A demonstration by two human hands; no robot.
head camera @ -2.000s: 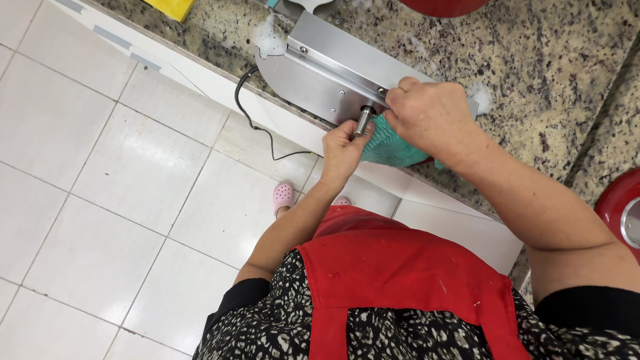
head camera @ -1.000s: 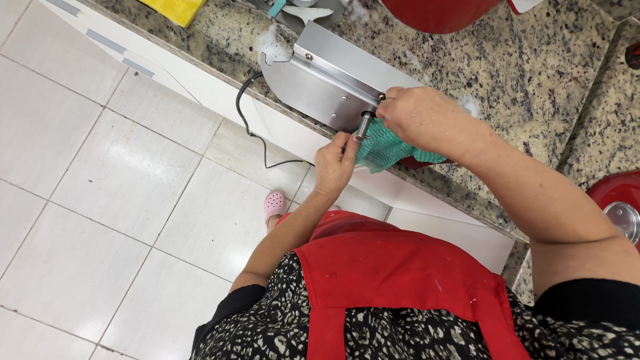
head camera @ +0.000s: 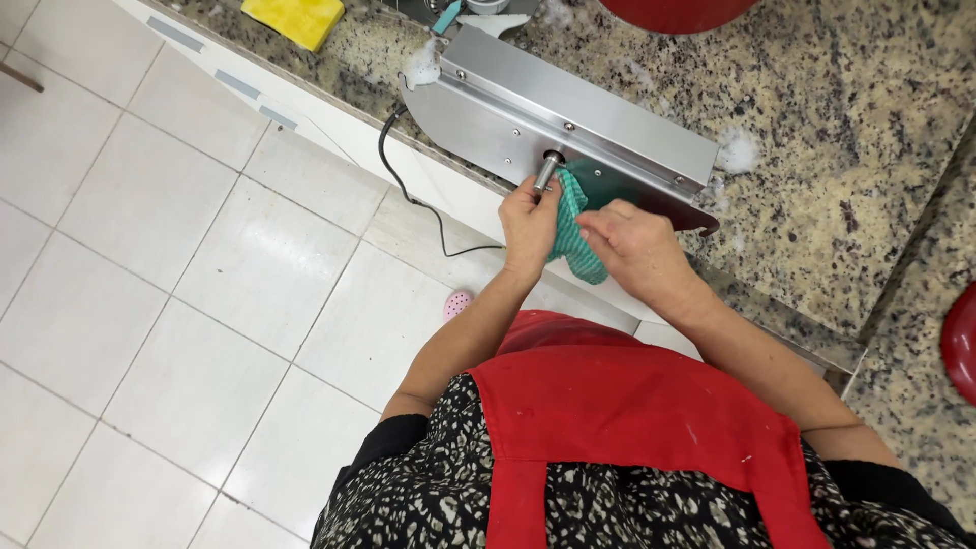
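A brushed metal appliance housing [head camera: 496, 114] lies near the front edge of the granite counter, with a short metal shaft [head camera: 547, 171] standing out of a round hole in its face. My left hand [head camera: 530, 221] is at the shaft's free end, its fingers closed on the edge of a green striped cloth [head camera: 576, 236] there. The cloth hangs from beside the shaft over the counter's edge. My right hand [head camera: 629, 240] is just right of the cloth, thumb and fingertips pinched together close to its edge; whether they grip any of it, I cannot tell.
A black cord [head camera: 415, 200] hangs from the housing's left end down the white cabinet front. On the granite counter [head camera: 808, 175] are soap foam [head camera: 738, 151], a yellow sponge [head camera: 293, 19] and a red vessel [head camera: 679, 11]. Another red object [head camera: 962, 343] is at the right edge.
My right hand has moved from beside the shaft's base down and right, away from the housing. The green cloth now hangs lower between my hands. My left hand stays near the shaft.
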